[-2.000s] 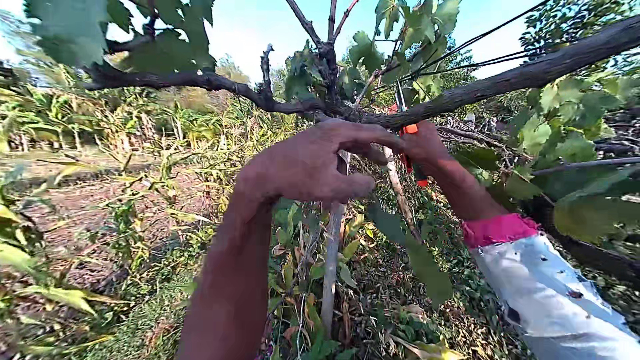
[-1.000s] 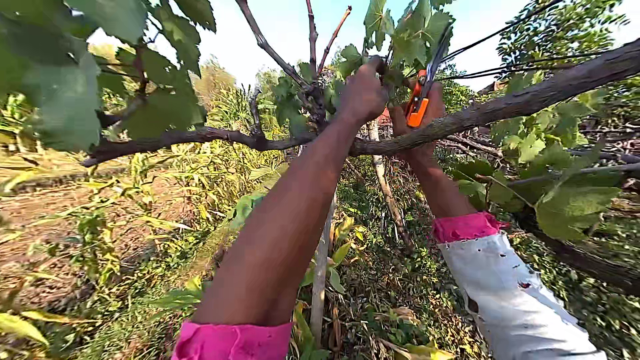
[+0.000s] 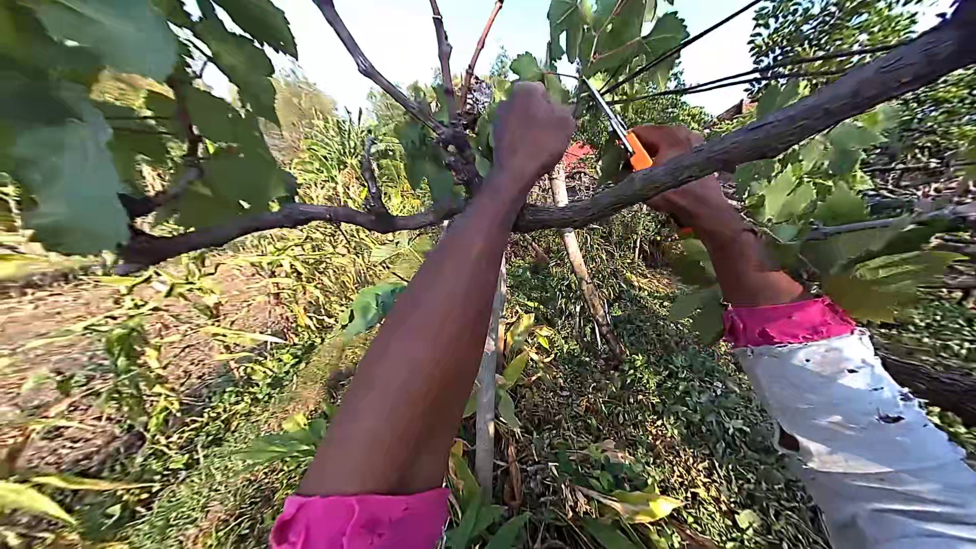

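Note:
My left hand (image 3: 532,126) is closed at the leafy shoots just right of the vine's knotted head; its fingers are turned away, but it appears to grip a shoot among the grape leaves (image 3: 621,34). My right hand (image 3: 679,168) is behind the thick woody vine branch (image 3: 732,149), closed on orange-handled pruning shears (image 3: 639,150). Their metal blades point up and left toward the leafy shoot, to the right of my left hand. Bare canes (image 3: 444,53) rise from the vine's knotted head (image 3: 460,149).
The woody arm (image 3: 305,216) of the vine crosses in front at chest height. Wires (image 3: 717,82) run at upper right. Large leaves (image 3: 69,152) hang at upper left. A pale post (image 3: 488,381) and a leaning pole (image 3: 583,274) stand below, among weeds.
My left hand has gone from in front of the branch up to the leafy shoots. The shears in my right hand, upright a second ago, now tilt to the left.

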